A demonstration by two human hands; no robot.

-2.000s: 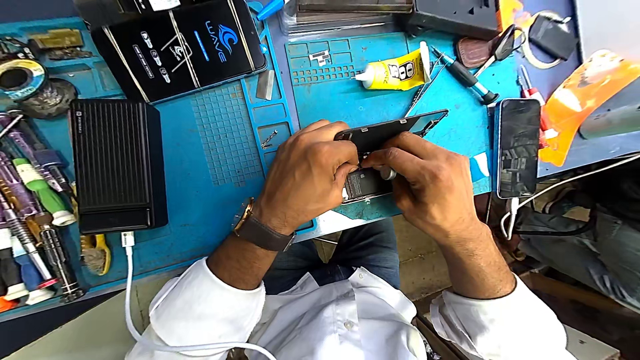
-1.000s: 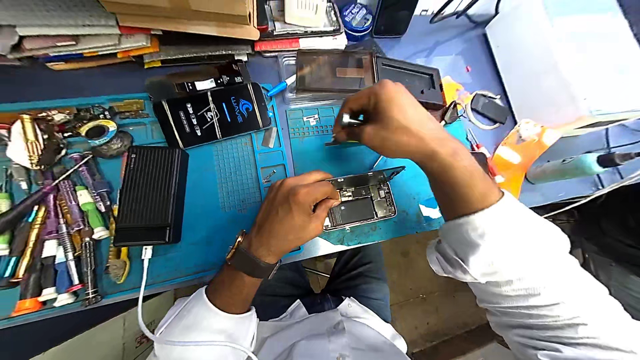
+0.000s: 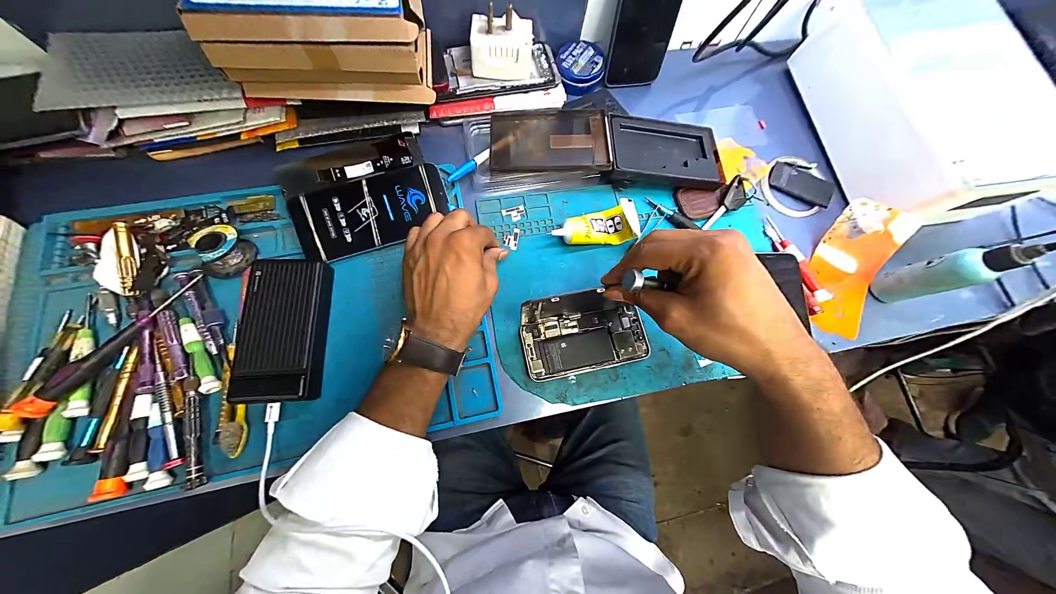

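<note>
An opened smartphone point(image 3: 584, 334) lies on the blue-green work mat point(image 3: 528, 392), its battery and boards exposed. My right hand point(image 3: 701, 293) is just above the phone's upper right corner and grips a small screwdriver point(image 3: 634, 281) with a round metal cap. My left hand point(image 3: 452, 276) is at the mat's parts tray, left of the phone, fingers bent; whether anything is between the fingertips is hidden. Small metal parts point(image 3: 511, 239) lie on the mat right of the left fingertips. A yellow glue tube point(image 3: 598, 227) lies beyond the phone.
A black ribbed box point(image 3: 280, 330) with a white cable point(image 3: 270, 437) stands left, beside many screwdrivers point(image 3: 140, 396). Behind are a black phone package point(image 3: 371, 210), an open black case point(image 3: 665, 150) and cardboard boxes point(image 3: 313, 56). At right lie orange material point(image 3: 850, 268) and a dark phone point(image 3: 784, 285).
My left hand has left the phone and moved up and left to the parts tray. My right hand has come back from the mat's far part to the phone's upper right corner.
</note>
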